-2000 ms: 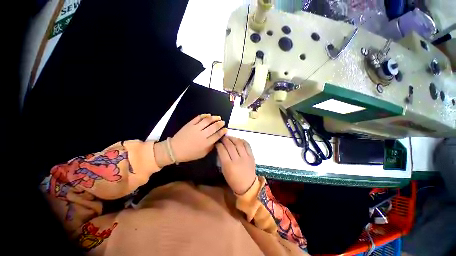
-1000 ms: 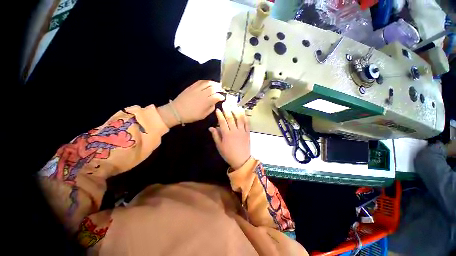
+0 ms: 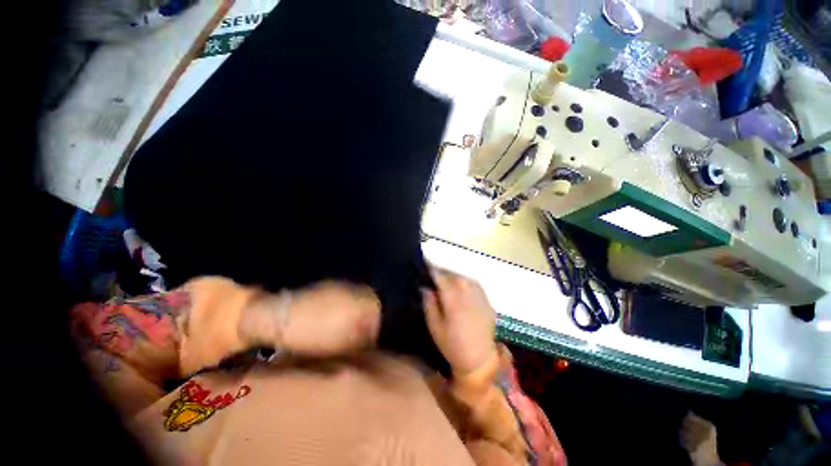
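The black fabric panel (image 3: 301, 155) covers the table left of the needle and hangs towards my lap. My left hand (image 3: 333, 319) is blurred over the fabric's near part; its fingers are too smeared to read. My right hand (image 3: 458, 314) pinches the fabric's right edge near the table's front. The cream sewing machine (image 3: 629, 164) stands to the right with a lit screen. The presser foot and needle (image 3: 492, 198) show no fabric under them, and the needle plate (image 3: 465, 214) is uncovered.
Black-handled scissors (image 3: 583, 287) lie right of the needle, beside a flat dark rectangle (image 3: 665, 319) and a small green-black box (image 3: 723, 337). Plastic bags (image 3: 651, 77) heap behind the machine. A blue basket (image 3: 87, 246) is at far left. Another person's hand (image 3: 700, 432) shows at lower right.
Both hands have moved from the needle towards my body, and the fabric has come away from the presser foot. The view has shifted, showing more table behind and the blue basket at left.
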